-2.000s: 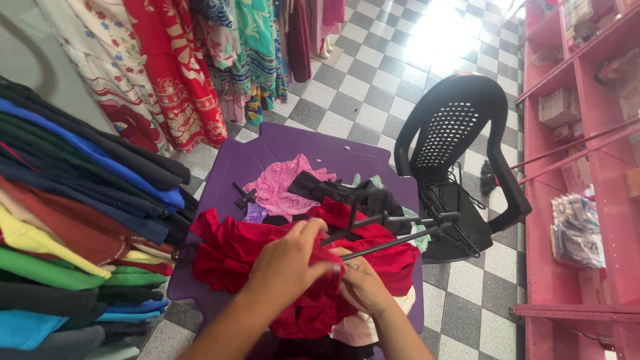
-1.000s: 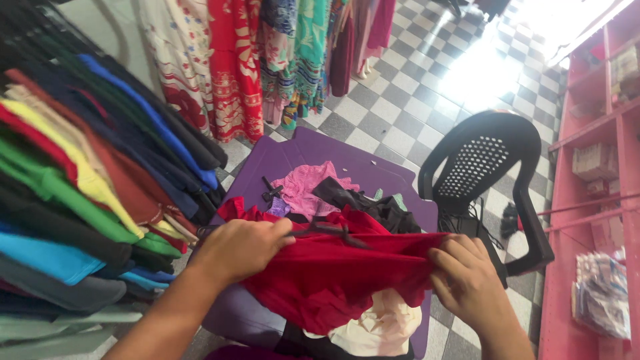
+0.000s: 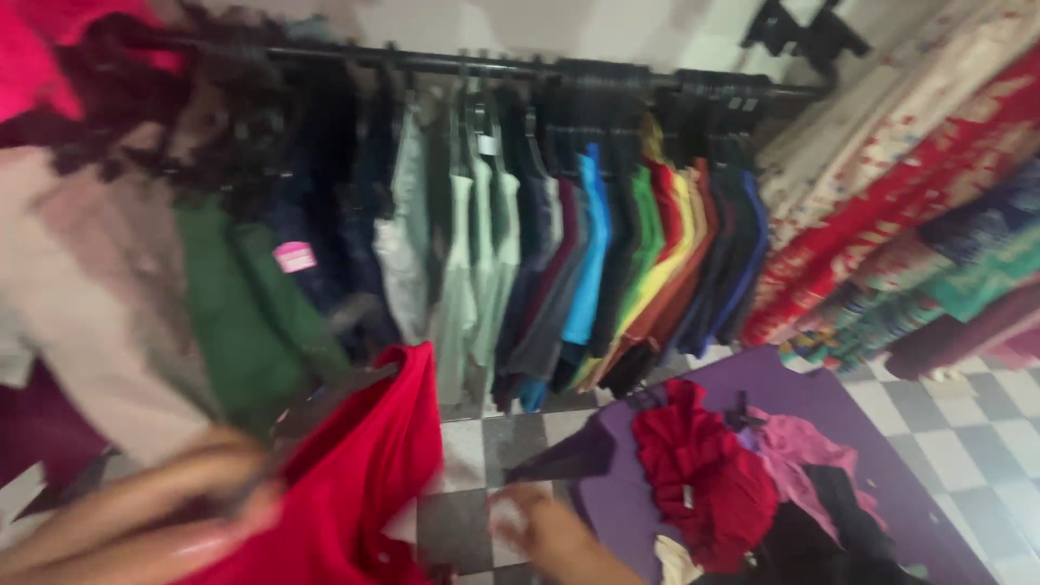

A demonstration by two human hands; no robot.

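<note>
A red garment (image 3: 357,463) hangs on a dark clothes hanger (image 3: 325,406) at the lower left. My left hand (image 3: 236,479), blurred, is closed on the hanger beside the cloth. To the right of the garment is my right hand (image 3: 528,520), also blurred, apart from the cloth with its fingers partly spread and nothing seen in it. On the purple table (image 3: 617,504) lie another red garment (image 3: 707,479), a pink lacy garment (image 3: 804,447), black cloth (image 3: 812,528) and a bit of cream cloth (image 3: 676,561).
A black clothes rail (image 3: 504,65) runs across the top, full of hanging garments in many colours, among them green trousers (image 3: 236,301). Patterned red dresses (image 3: 821,268) and other long garments hang at the right. The floor (image 3: 942,406) has grey and white checks.
The view has swung left to the clothes rail. My right hand has let go of the red garment that both hands held; my left hand has carried it on its hanger away from the table.
</note>
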